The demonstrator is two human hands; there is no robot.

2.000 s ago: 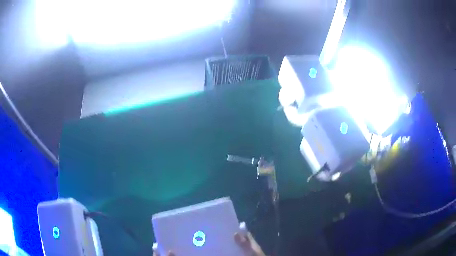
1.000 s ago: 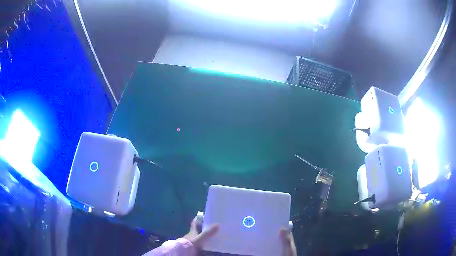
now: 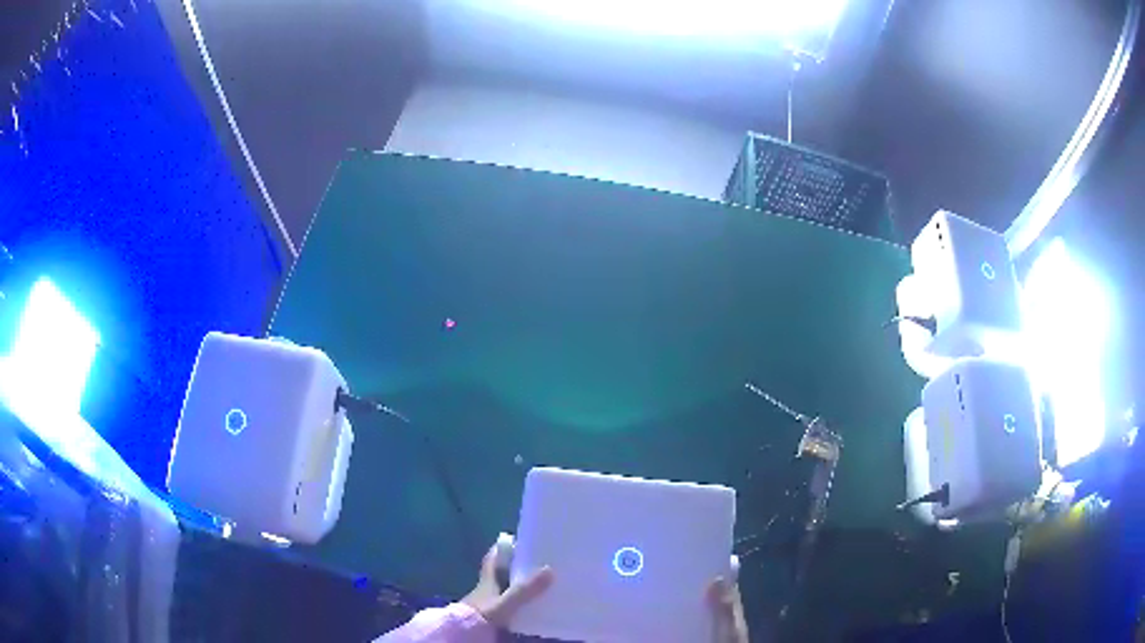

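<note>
A white projector unit [image 3: 628,521] with a glowing ring on its face is at the near table edge, low in the middle of the view. My left hand [image 3: 505,593] holds its left side, thumb on the face, with a pink sleeve at the wrist. My right hand [image 3: 726,612] is at its lower right side, partly cut off by the bottom edge; its fingers are on the box. Small white lugs show on both sides of the box. The underside of the box and most of my fingers are hidden.
Another white projector [image 3: 258,433] with a black plug stands at left. Two more, an upper [image 3: 967,283] and a lower [image 3: 986,440], stand at right beside a bright glare. A long-tipped tool [image 3: 819,442] lies right of the held unit. A mesh basket [image 3: 816,189] is at back right of the green table [image 3: 565,289].
Over two seconds the view has turned and shifted, so more of the left unit and both hands show. In the last second the hands and held unit have hardly moved.
</note>
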